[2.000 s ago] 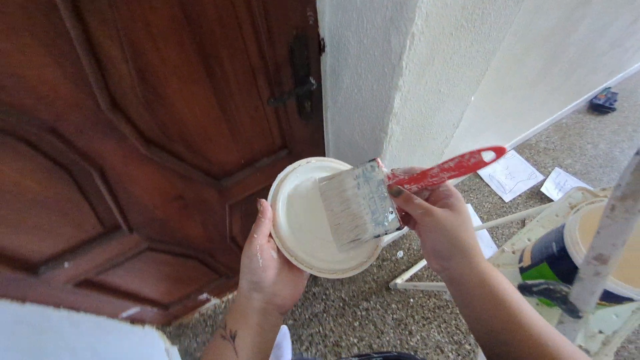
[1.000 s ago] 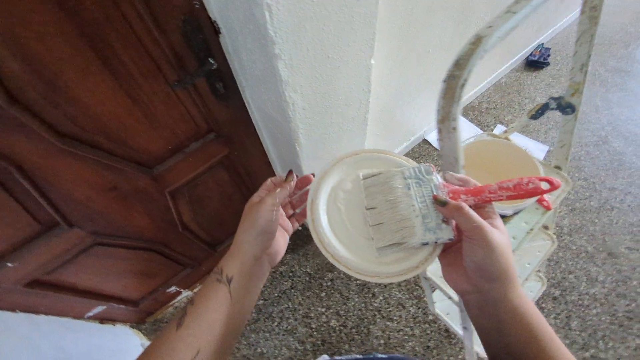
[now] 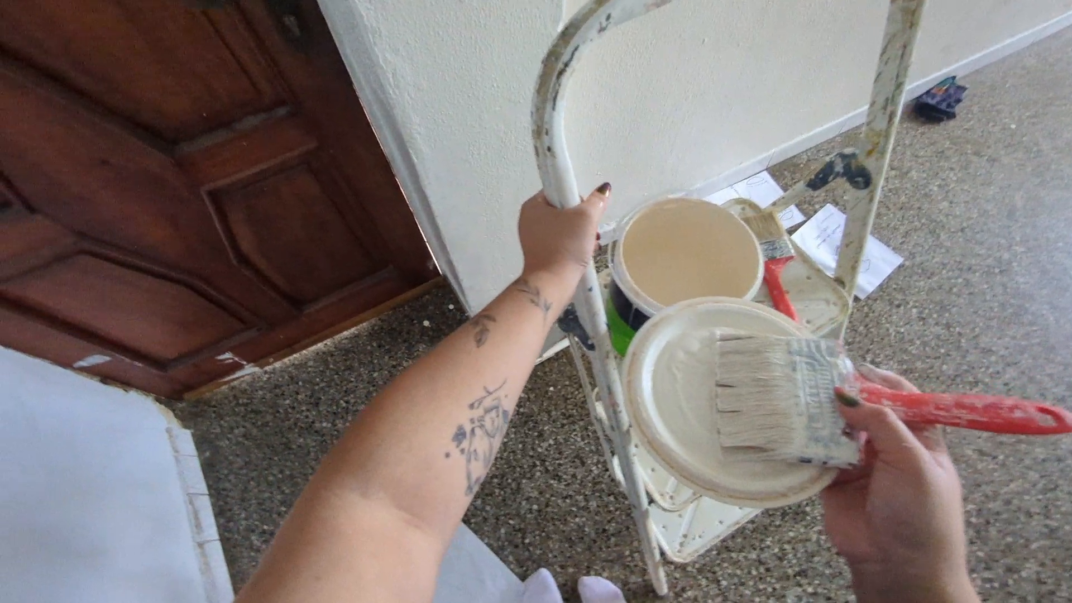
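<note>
My left hand (image 3: 563,234) is wrapped around the white metal rail (image 3: 550,126) of a paint-spotted stepladder. In my right hand (image 3: 896,469) are a wide paintbrush (image 3: 825,398) with a red handle and a round white lid (image 3: 670,402) beneath it. The brush's pale bristles lie over the lid, which has wet-looking pale paint on it. Just beyond the lid, an open paint bucket (image 3: 691,251) with cream-coloured paint stands on the ladder's top platform. A smaller red-handled brush (image 3: 777,280) rests beside the bucket.
A dark wooden panelled door (image 3: 276,218) is at the left, next to a white textured wall (image 3: 469,142). Papers with writing (image 3: 846,247) lie on the speckled floor (image 3: 988,276) behind the ladder. A dark crumpled item (image 3: 940,99) is by the baseboard. Two white-covered feet show at the bottom.
My left hand has left the lid, which it held two seconds ago, and has taken hold of the ladder rail. The lid and wide brush stay in my right hand. The view has shifted right.
</note>
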